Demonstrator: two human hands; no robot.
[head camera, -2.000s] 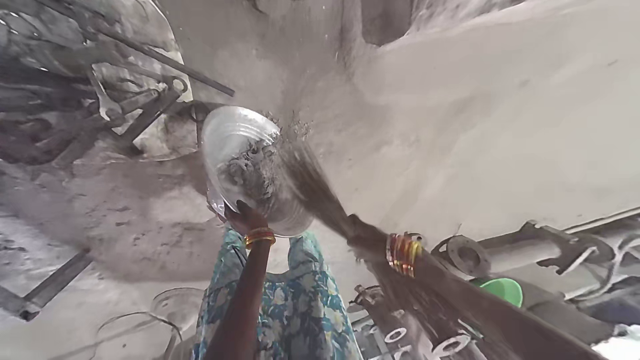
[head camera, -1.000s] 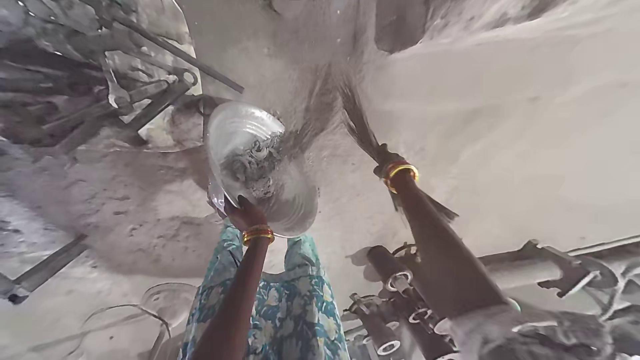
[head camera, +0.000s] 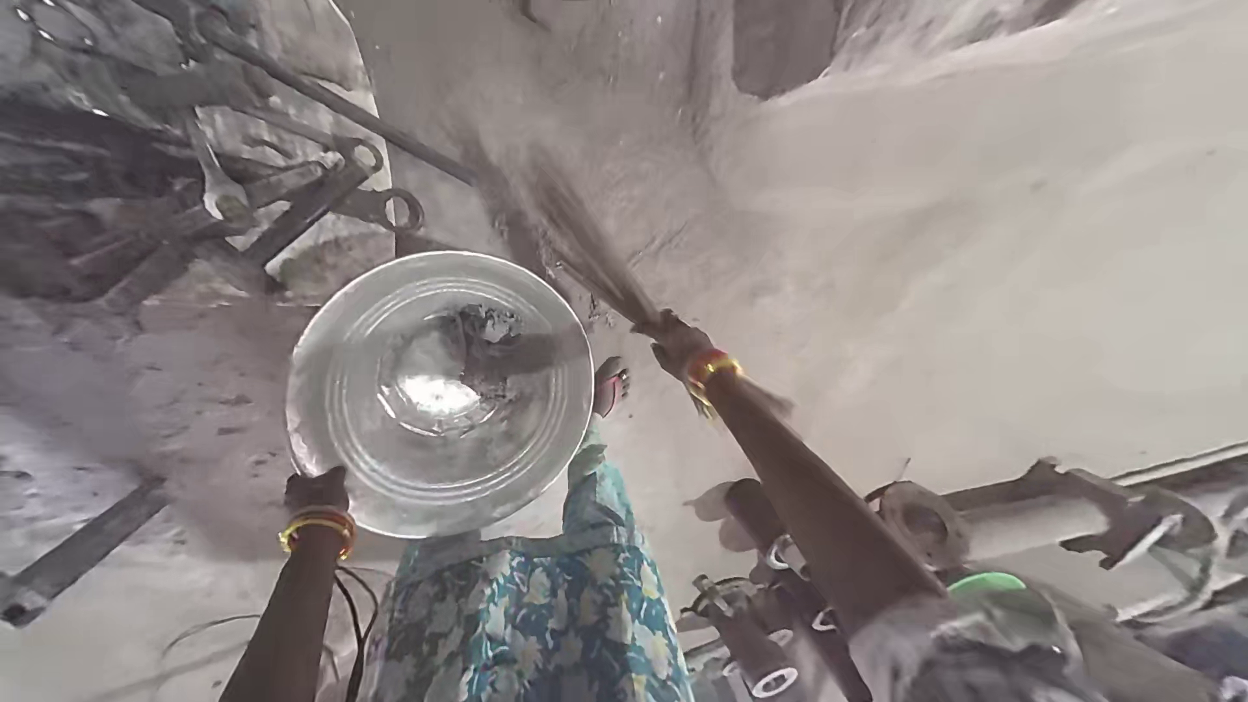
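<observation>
My left hand (head camera: 318, 490) grips the lower left rim of a round metal basin (head camera: 380, 468). A small heap of dark debris (head camera: 492, 331) lies inside the basin, toward its upper right. Bundled at its base in my right hand (head camera: 675, 341) is a bristle hand broom (head camera: 590, 244), whose blurred tips point up and left at the floor, beyond the basin's right rim. Bangles circle both my wrists. Part of my foot (head camera: 610, 386) shows between the basin and my right hand.
Metal wrenches (head camera: 219, 180) and other metal parts are piled at upper left, with a long rod (head camera: 341, 105) beside them. A metal bar (head camera: 83, 551) lies at lower left. Pipe-like metal pieces (head camera: 756, 643) and a green object (head camera: 987, 583) are at lower right.
The basin has moved from a tilted pose to a more level one, facing up, and lower left. My left hand has moved left with it. The broom has swung left toward the basin.
</observation>
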